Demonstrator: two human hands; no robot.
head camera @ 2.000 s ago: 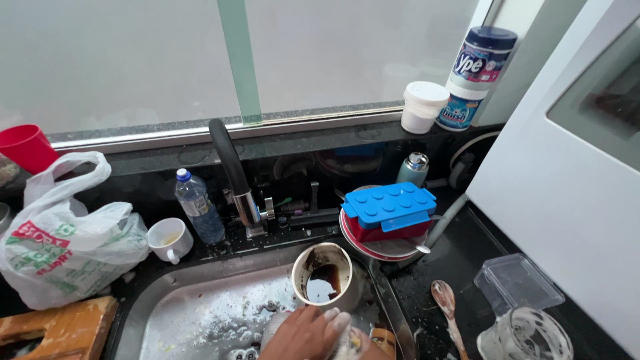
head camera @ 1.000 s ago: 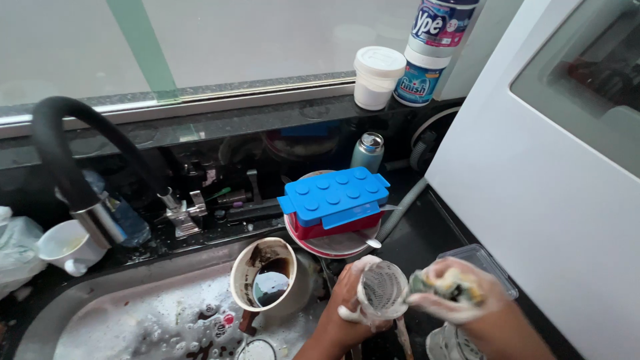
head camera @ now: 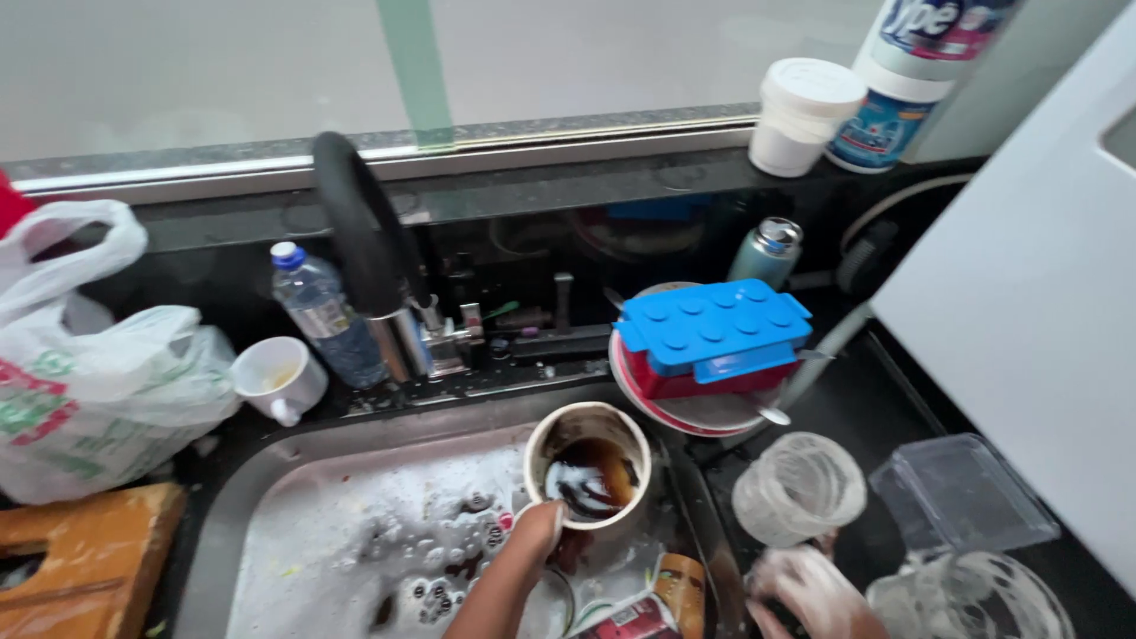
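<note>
My left hand is at the near rim of a white tub holding dark brown liquid; the tub stands at the right side of the steel sink. How firmly the fingers grip the rim does not show. Soapy and blurred, my right hand is low on the right, just below a clear soapy cup on the black counter. What that hand holds, if anything, is hidden. Below the tub lie an orange-brown cup and a red and white packet.
Behind the sink are a black faucet, a water bottle and a white mug. A blue-lidded brick-shaped box rests on stacked dishes. Right stand a clear plastic container and a glass vessel. A plastic bag and wooden board are left.
The clear cup, in my left hand one second ago, now stands on the counter. My left hand has moved left to the tub. The view has swung left.
</note>
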